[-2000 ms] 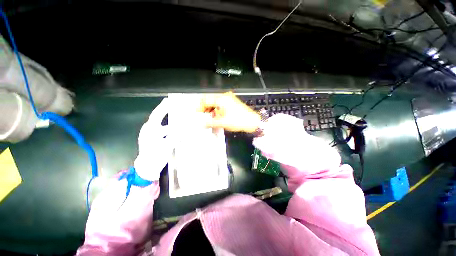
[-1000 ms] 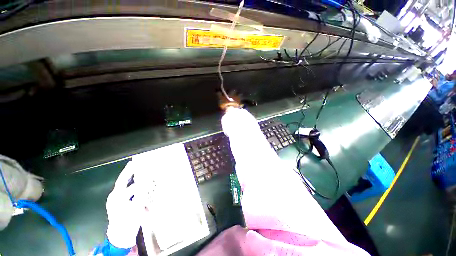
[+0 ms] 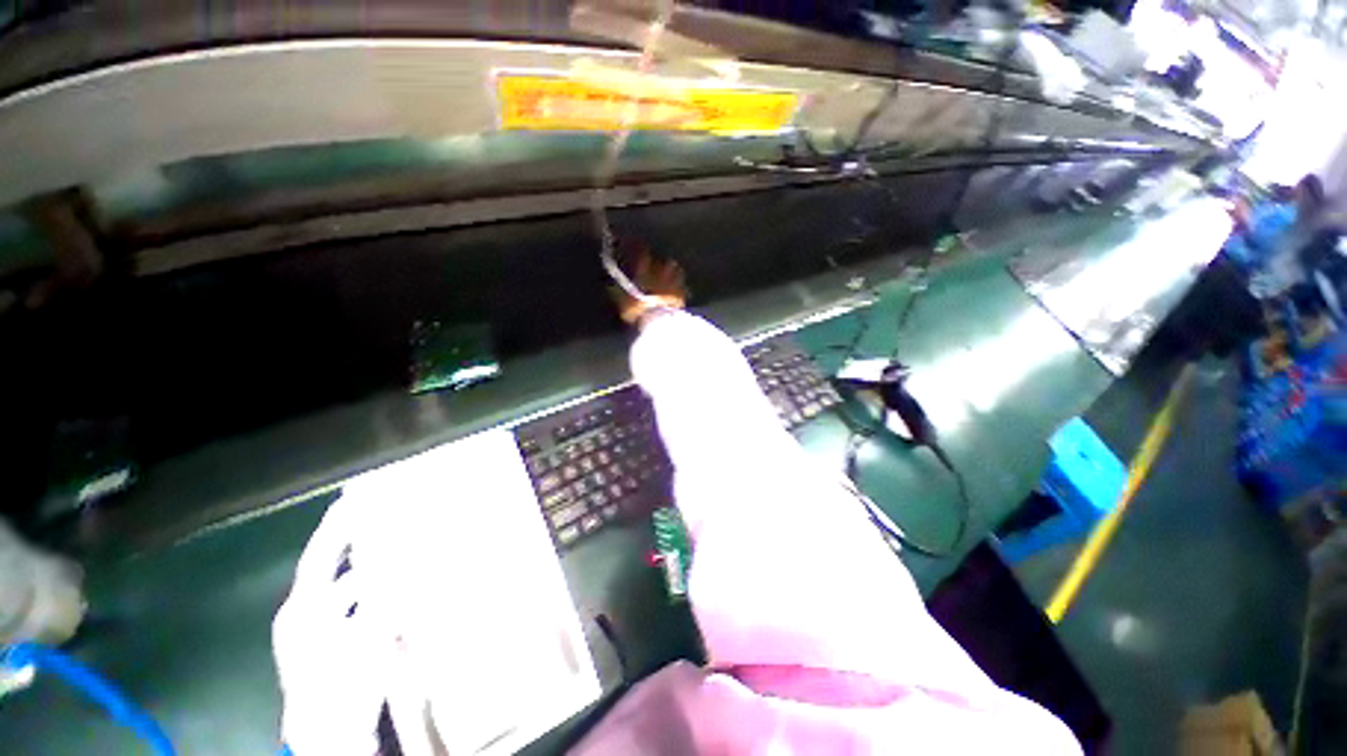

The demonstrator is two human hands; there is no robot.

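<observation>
A long white carton (image 3: 473, 576) lies on the green bench, left of the keyboard, overexposed. My left hand (image 3: 313, 620), in a white glove, grips the carton's left side; the fingers are partly lost in glare. My right hand (image 3: 652, 281) looks bare and reaches over the dark line, small and blurred beyond its pink sleeve; whether it holds anything cannot be told. A thin white cable (image 3: 604, 222) hangs down to this hand. A green circuit board (image 3: 454, 358) lies on the dark line, and another green board (image 3: 671, 551) lies beside my right sleeve.
The black keyboard (image 3: 591, 480) is partly behind my right sleeve. A handheld scanner (image 3: 904, 406) with a looped cable lies right of it. A metal shelf with a yellow label (image 3: 650, 107) crosses above. A blue stool (image 3: 1078, 480) stands at right.
Since two seconds ago, my right hand has moved from above the carton to over the dark line. The view has shifted to show the shelf and floor. My left hand stays at the carton.
</observation>
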